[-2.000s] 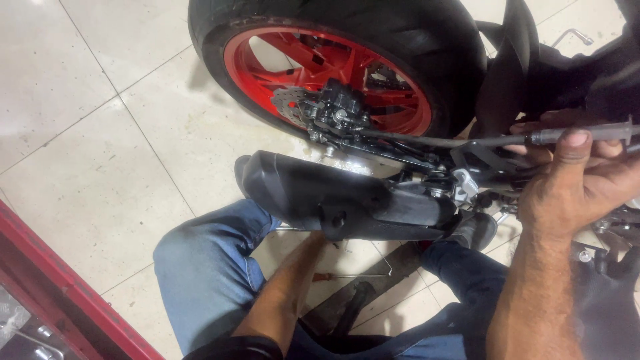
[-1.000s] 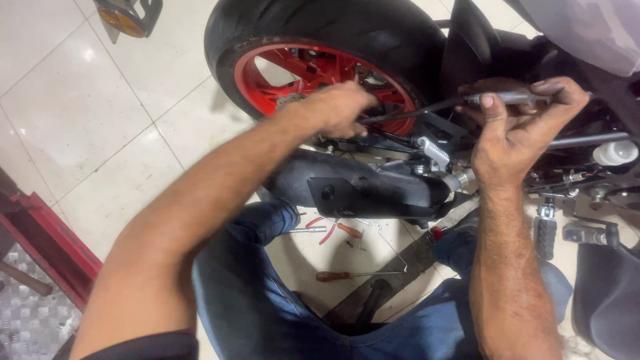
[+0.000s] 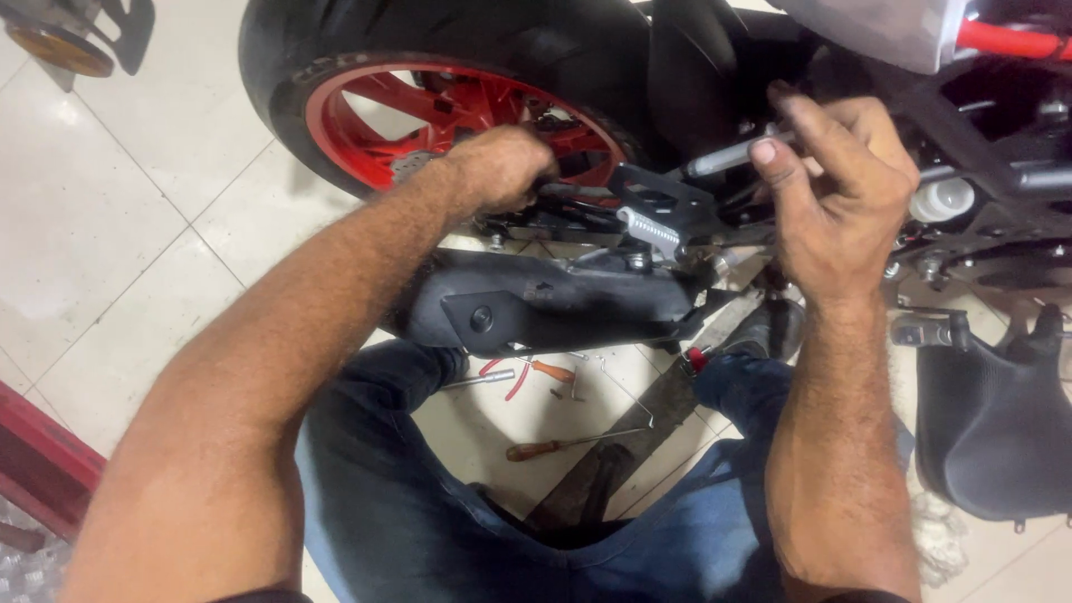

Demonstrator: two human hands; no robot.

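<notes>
My left hand (image 3: 507,167) is curled in front of the motorcycle's red rear wheel (image 3: 352,105), near the brake disc (image 3: 410,165); its fingertips are hidden and what they grip cannot be told. A dark cable or hose (image 3: 586,191) runs from beside it to the right. My right hand (image 3: 837,184) pinches a grey cylindrical part (image 3: 724,157) between thumb and fingers, above the silver ribbed footpeg (image 3: 651,232). Below both hands lies the black exhaust muffler (image 3: 553,306).
On the tiled floor between my legs lie an orange-handled screwdriver (image 3: 532,450), red-handled pliers (image 3: 519,381), a socket tool (image 3: 490,378) and a bent metal rod (image 3: 628,394). A motorcycle seat (image 3: 997,419) is at the right, a red metal frame (image 3: 46,461) at the left.
My left hand has risen from beneath the muffler to the rear wheel. My right hand still holds the grey part, its fingers now more bent. The view has shifted.
</notes>
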